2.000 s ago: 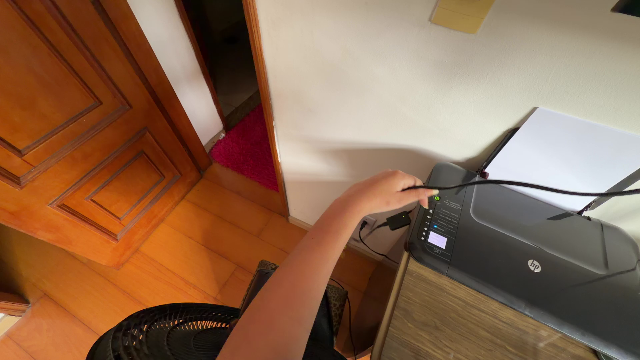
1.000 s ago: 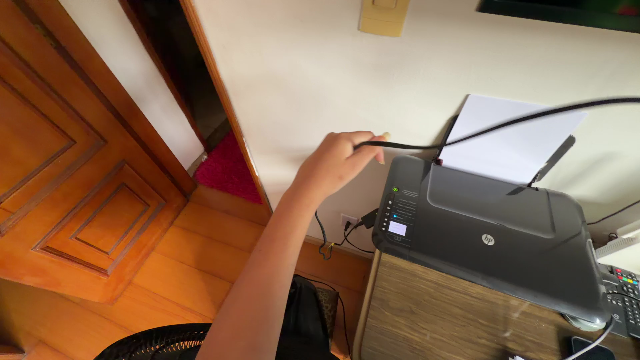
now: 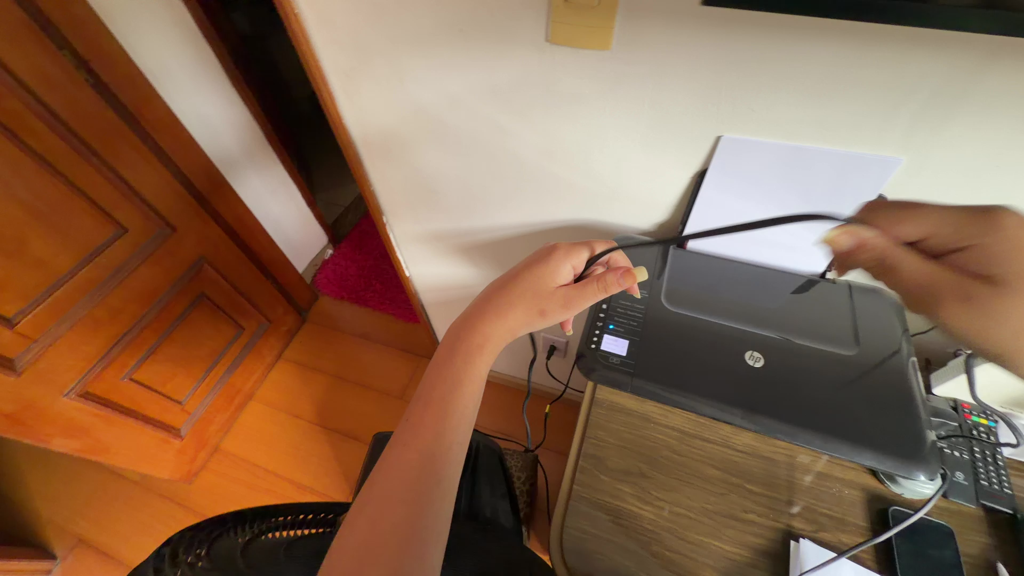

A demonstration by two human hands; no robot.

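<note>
A black cable (image 3: 744, 227) runs between my two hands, above the rear of a black HP printer (image 3: 768, 360). My left hand (image 3: 572, 284) is closed on the cable beside the printer's control panel, whose small screen (image 3: 614, 344) is lit. At the right, my right hand (image 3: 920, 248), somewhat blurred, pinches the cable between thumb and fingers. White paper (image 3: 788, 196) stands in the printer's rear tray, behind the cable. Below my left hand, a plug sits in a wall outlet (image 3: 554, 346), and a cable hangs down from near the hand.
The printer stands on a wooden desk (image 3: 688, 480). Remote controls (image 3: 980, 456), a phone (image 3: 924, 544) and papers (image 3: 824, 558) lie at the right. A black fan (image 3: 248, 536) and a black chair or bag are low in view. At the left is a wooden door (image 3: 152, 320).
My right hand has come into view at the right, holding the cable. My left hand still holds the cable. The view has shifted to the right since the oldest frame.
</note>
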